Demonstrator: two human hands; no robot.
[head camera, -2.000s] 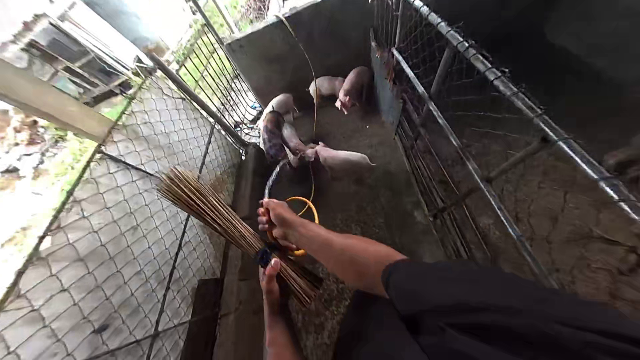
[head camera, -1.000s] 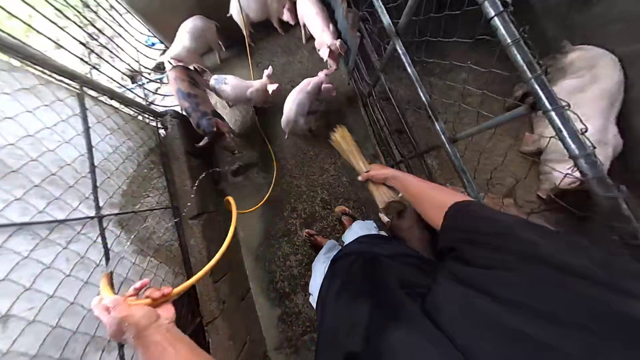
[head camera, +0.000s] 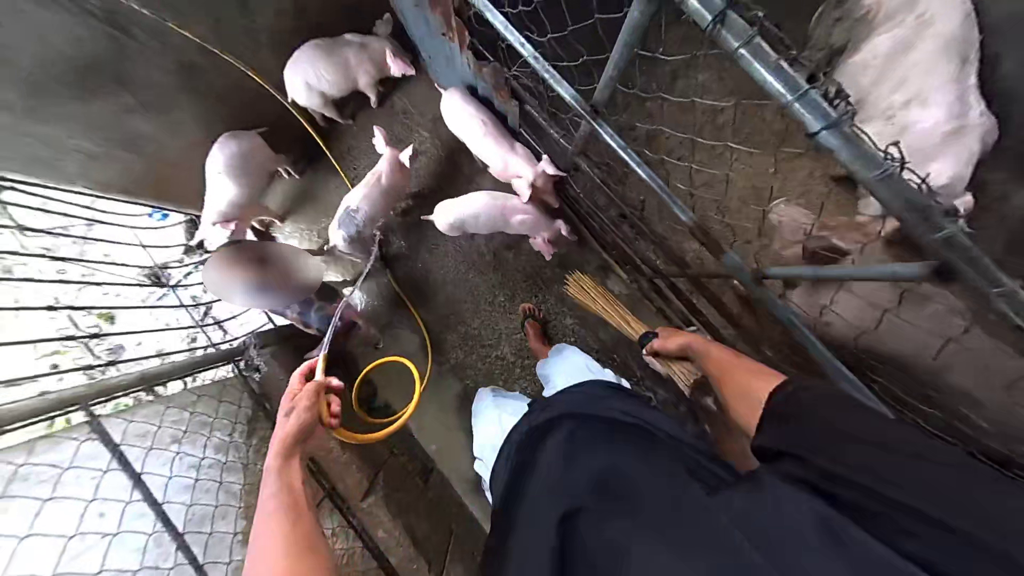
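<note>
My left hand (head camera: 308, 404) is closed around the end of a yellow hose (head camera: 382, 432), which loops below it and runs off to the upper left. Water (head camera: 346, 300) streams from the hose toward a pig with a grey patch (head camera: 370, 204). In my right hand (head camera: 674, 344) is a bundled stick broom (head camera: 612, 308) with a dark binding, its thin tips pointing up and left above the wet concrete floor (head camera: 472, 320). Several pink pigs stand around, one of them (head camera: 500, 214) just beyond my sandalled foot (head camera: 534, 322).
A metal pipe and wire mesh fence (head camera: 592, 116) runs down the right side, with a large pig (head camera: 920, 96) lying behind it. Chain-link mesh (head camera: 176, 472) and a low concrete ledge (head camera: 416, 488) border the left. A concrete wall (head camera: 184, 104) stands at the upper left.
Two seconds ago both hands were together at the broom; now they are far apart. Water now streams from the hose toward the pigs. The pigs have shifted about. The view has moved closer to them.
</note>
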